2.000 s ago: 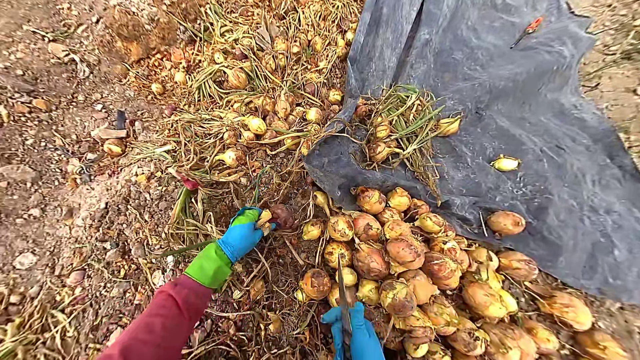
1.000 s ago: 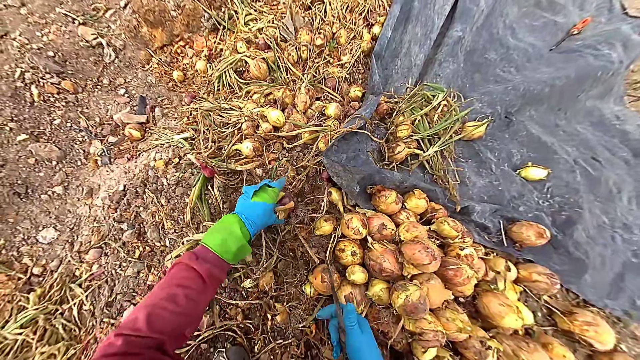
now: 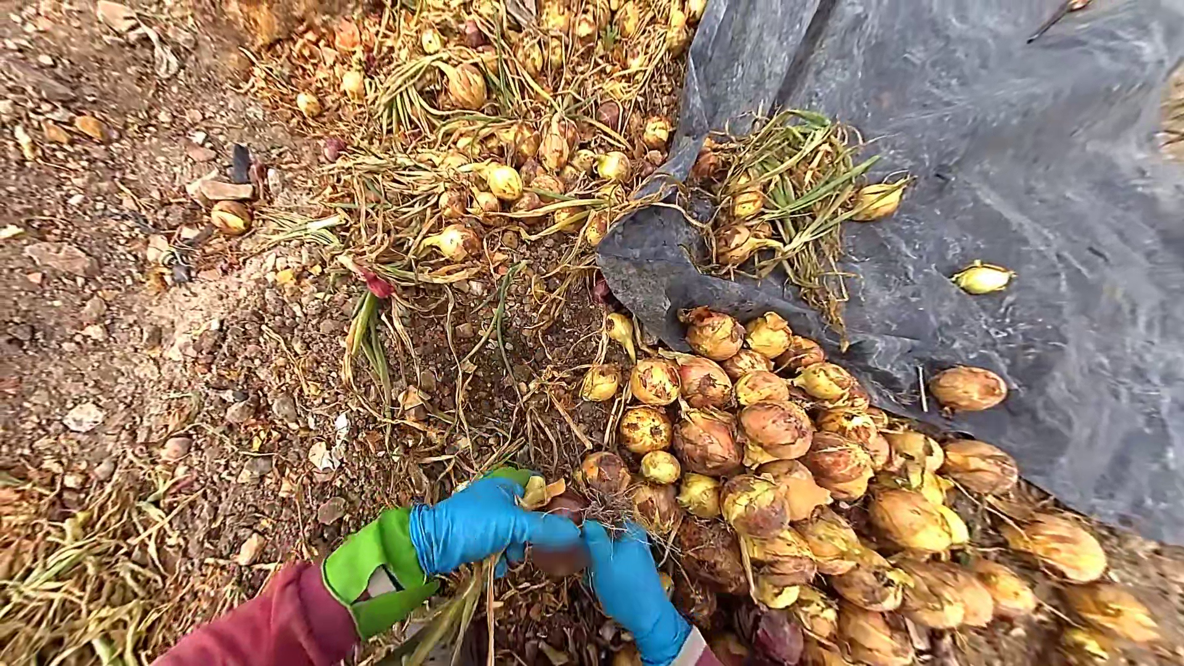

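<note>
My left hand (image 3: 495, 523), in a blue glove with a green cuff and maroon sleeve, is closed around a reddish onion (image 3: 561, 555) with its dry tops hanging below. My right hand (image 3: 629, 578), also blue-gloved, meets it at the onion's roots, fingers pinched there. Whether the right hand still has the knife is hidden. Just right of both hands lies a heap of trimmed yellow onions (image 3: 777, 430), some with brown, soiled skins.
Black plastic sheeting (image 3: 1045, 370) covers the ground at right, with a bunch of onions with green tops (image 3: 795, 199) on its edge. Untrimmed onions (image 3: 504, 180) lie at top centre. Dry leaves (image 3: 83, 573) sit at lower left on stony soil.
My left hand has come down and toward my right hand, and the two now meet at the onion. The knife seen in my right hand earlier is not visible now.
</note>
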